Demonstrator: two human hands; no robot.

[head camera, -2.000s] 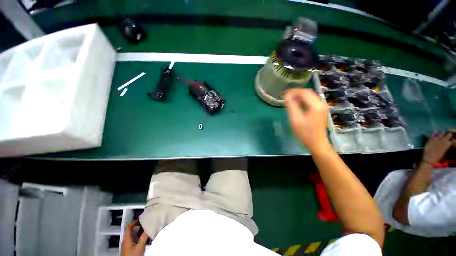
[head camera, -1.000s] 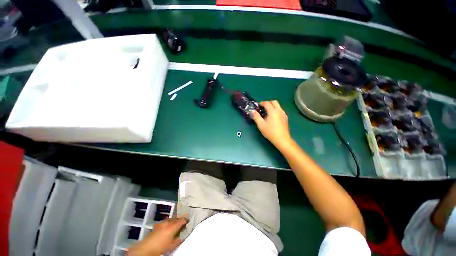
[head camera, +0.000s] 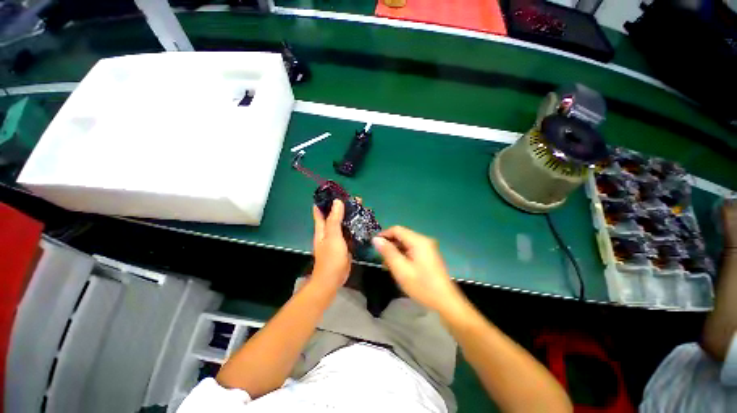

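Observation:
A black device unit (head camera: pixel 360 223) with its speckled circuit board side showing is held over the bench's front edge. My left hand (head camera: pixel 330 242) holds it at its left side, with the thumb on the black housing. A thin red and dark lead wire (head camera: pixel 311 172) runs from its top to the upper left. My right hand (head camera: pixel 410 260) is at the unit's lower right end, fingers bent and pinched together at the board's edge; whether it holds something small cannot be told. A black housing half (head camera: pixel 353 153) lies on the green bench behind the unit.
A white foam tray (head camera: pixel 162 137) stands at left, with a black unit (head camera: pixel 295 66) behind it. A white strip (head camera: pixel 311 143) lies beside it. A beige bench machine (head camera: pixel 537 169) with a black cord and a divided parts tray (head camera: pixel 659 286) stand at right. Another person's arm (head camera: pixel 723 278) shows far right.
The device unit has been lifted from the bench and brought nearer. My left hand has come up from beside my leg and taken hold of it. My right hand has shifted to its lower end.

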